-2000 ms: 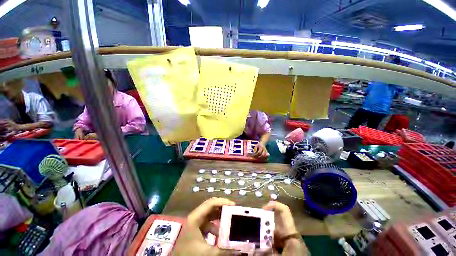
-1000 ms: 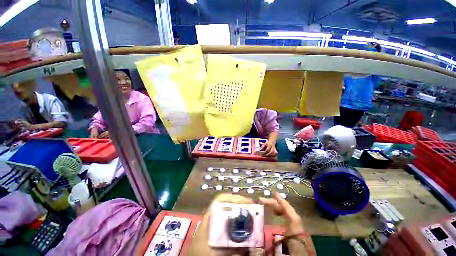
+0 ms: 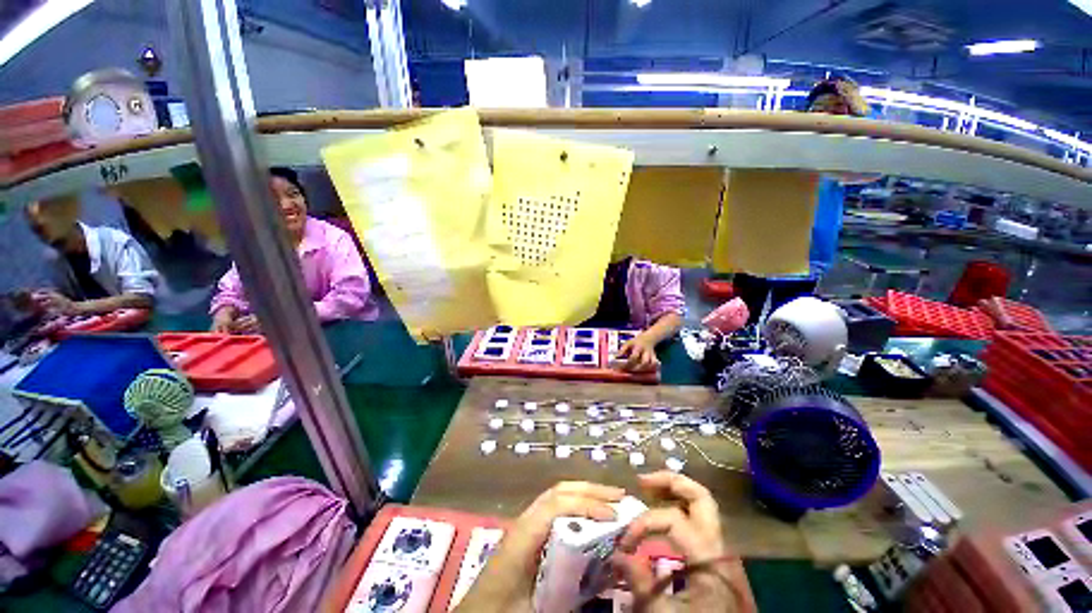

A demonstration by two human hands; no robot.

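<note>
My left hand (image 3: 527, 545) is at the bottom centre, closed around a palm-sized pale pink-and-white unit (image 3: 578, 553). The unit is tilted, with a narrow side towards me. My right hand (image 3: 689, 539) is at its right side, fingers bent against it; the fingertips partly hide it, so their exact contact is hard to tell. Below the hands lies a salmon-pink foam tray (image 3: 374, 522) with white units (image 3: 413, 541) showing round dark parts. The hands cover part of this tray.
Wired white discs (image 3: 563, 429) lie in rows on brown board (image 3: 461, 477). A dark blue-purple basket (image 3: 812, 455) stands right of them. Foam trays (image 3: 976, 575) are stacked at lower right. Pink cloth (image 3: 246, 551) and a metal post (image 3: 281, 263) are left. People sit across the bench.
The unit has turned from its round-lens face to a tilted, side-on pose. My right hand has moved in from the right onto it. The standing person at the back has shifted left.
</note>
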